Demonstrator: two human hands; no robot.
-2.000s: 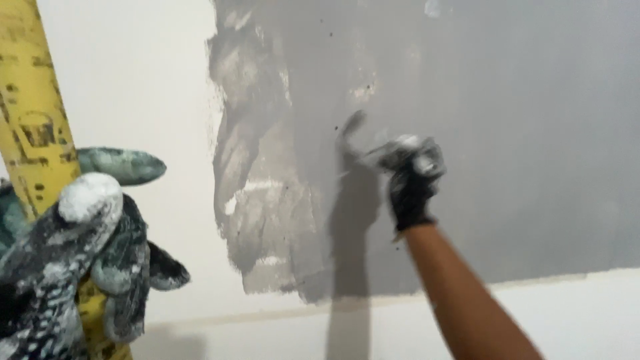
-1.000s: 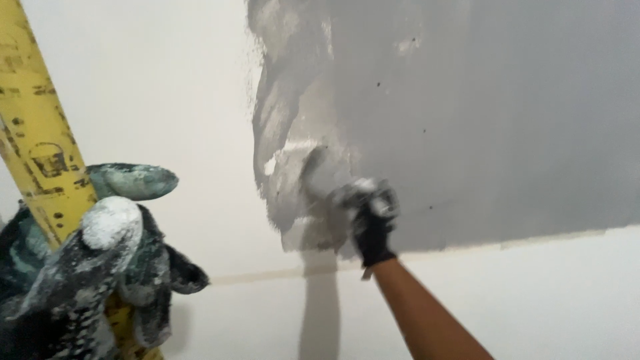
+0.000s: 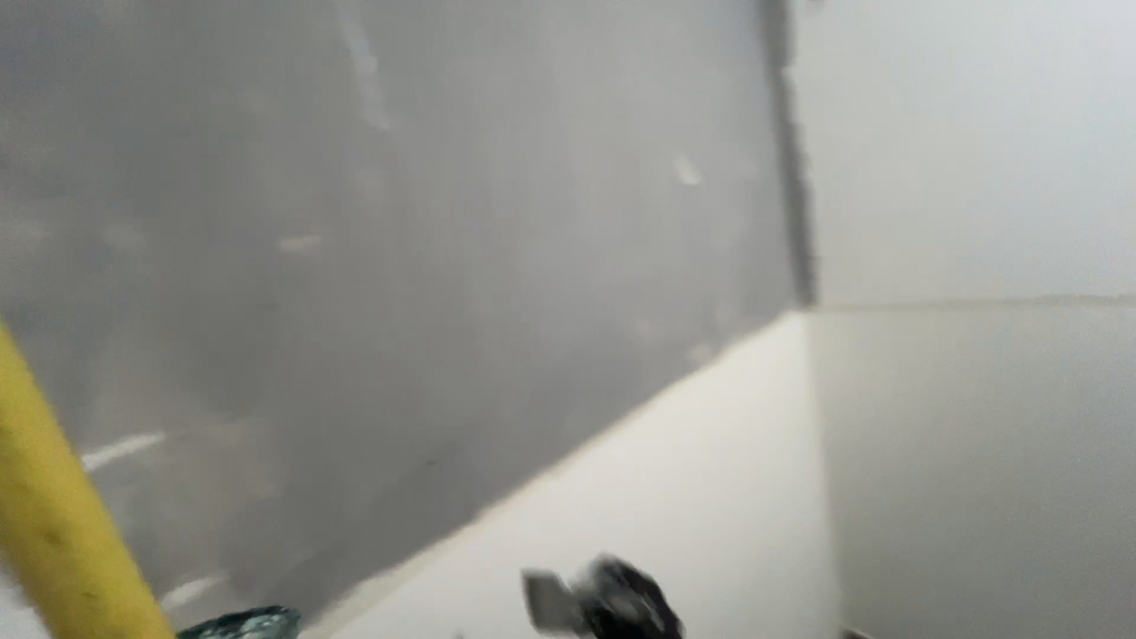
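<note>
A yellow bar slants across the lower left corner. At its lower end, one fingertip of my gloved left hand shows against the bottom edge; the rest of that hand is out of frame. My right hand, in a dark glove smeared with white, is at the bottom centre, blurred and cut off by the frame. It holds a small flat grey blade that points left. Behind both hands stands a wall with a broad grey coated area, streaked with a few pale marks.
Below a slanting edge, the wall's lower part is white. The grey ends on the right at a ragged dark strip by the room's corner. A pale adjoining wall with a thin horizontal line fills the right side.
The view has swung right to the corner. My right hand, earlier against the grey area near its ragged left edge, is now low in view in front of the white lower wall.
</note>
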